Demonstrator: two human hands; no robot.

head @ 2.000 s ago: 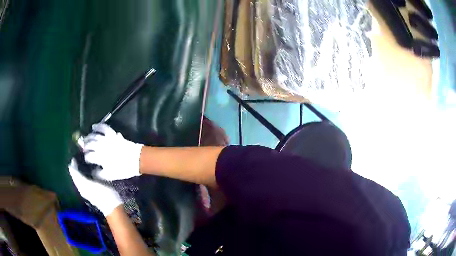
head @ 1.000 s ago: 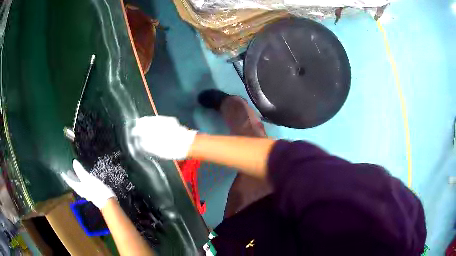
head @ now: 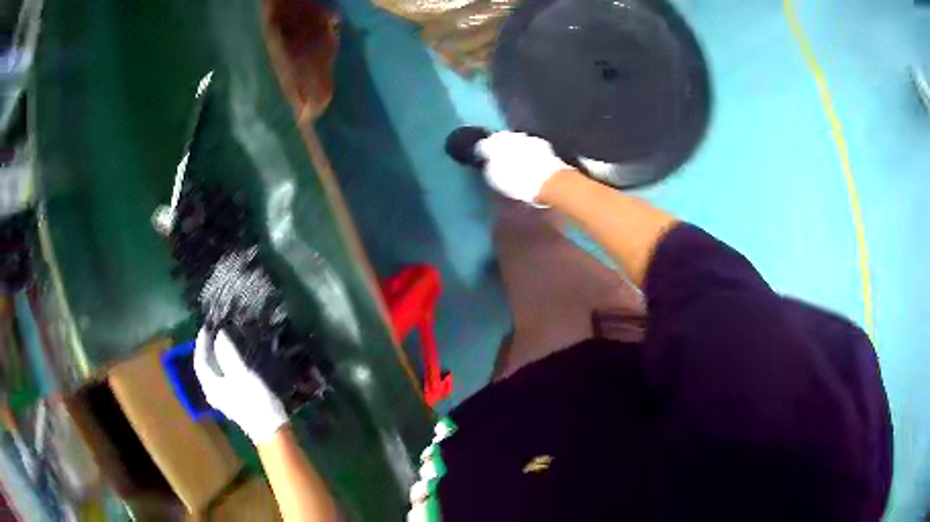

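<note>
A heap of black parts (head: 199,229) and small shiny silver metal hardware (head: 237,291) lies on the dark green bench sheeting. My left hand (head: 240,389), in a white glove, is at the lower edge of the heap, fingers apart, with nothing visible in it. My right hand (head: 518,168), also gloved, is away from the bench, over the floor and my leg; its fingers are blurred and a dark shoe shows beside them, so any held thing cannot be told. A thin-handled mallet (head: 163,218) lies at the heap's upper end.
A blue parts bin (head: 182,379) and open cardboard cartons (head: 168,428) stand beyond my left hand. A round black stool seat (head: 602,87) is at top. A red object (head: 413,301) is below the bench edge. Plastic-wrapped cardboard (head: 459,36) shows at the top.
My right hand has left the bench work and swung out over the floor. My left hand has moved down along the heap. The view has turned, showing more stool and floor.
</note>
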